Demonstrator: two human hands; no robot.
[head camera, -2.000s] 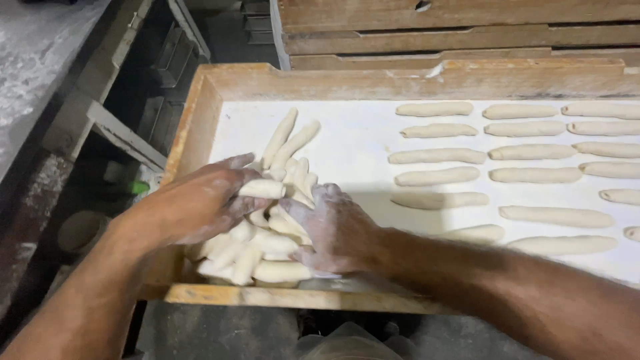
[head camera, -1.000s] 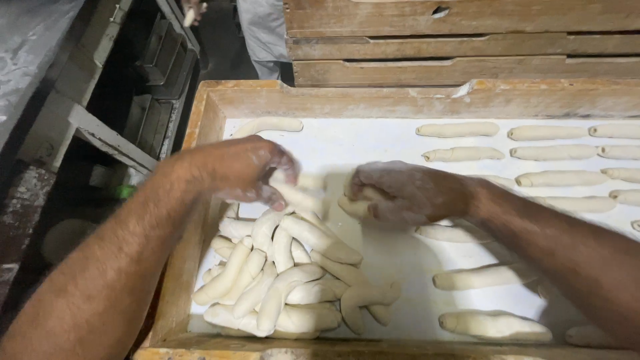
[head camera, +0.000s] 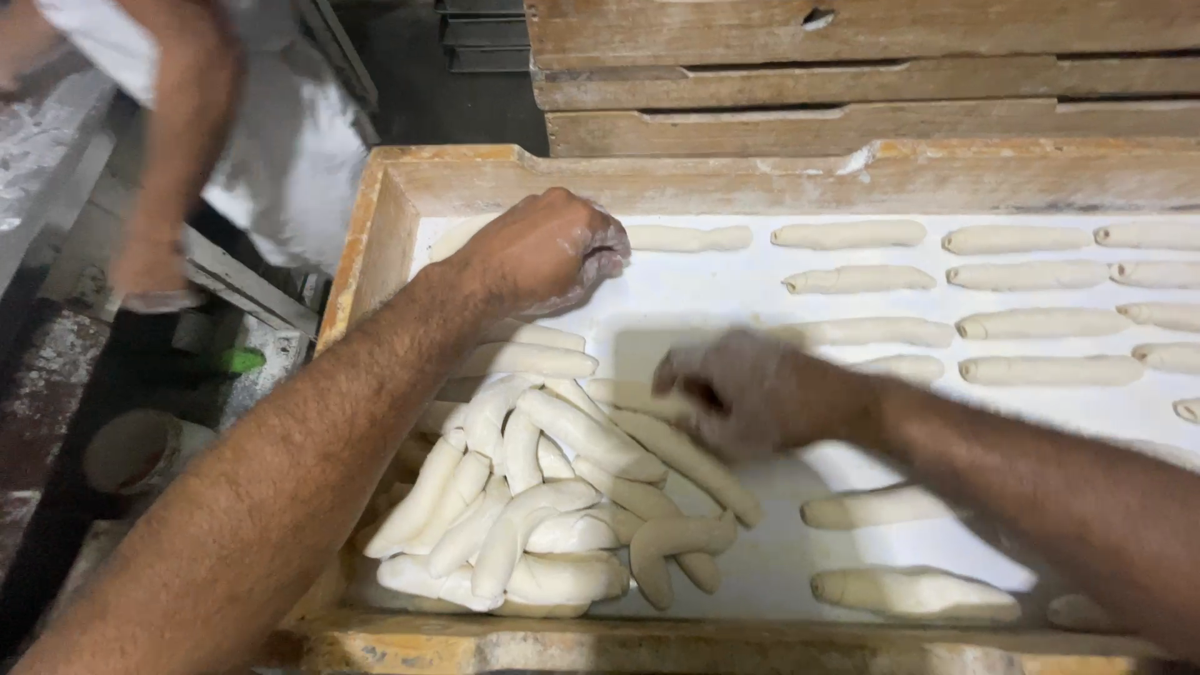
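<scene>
A shallow wooden tray (head camera: 375, 225) with a floured white bottom holds rolled dough pieces. On its right side, dough rolls (head camera: 848, 234) lie apart in rows. A loose heap of dough rolls (head camera: 525, 487) fills the near left part. My left hand (head camera: 572, 248) is above the far left part, fingers curled, between two rolls near the far wall; whether it grips dough is hidden. My right hand (head camera: 731, 394), blurred and floury, hovers at the right edge of the heap, fingers bent, close to a long roll (head camera: 689, 459); its grip is unclear.
Stacked wooden trays (head camera: 797, 84) stand beyond the far wall. At the upper left a person in white clothing, with a blurred arm (head camera: 187, 141), is beside a floury table (head camera: 47, 159). A round container (head camera: 141, 450) and a small green object (head camera: 242, 360) are at the left.
My left hand has moved towards the far wall, where another roll now lies to the right of the first. The other person has come further into view at the upper left.
</scene>
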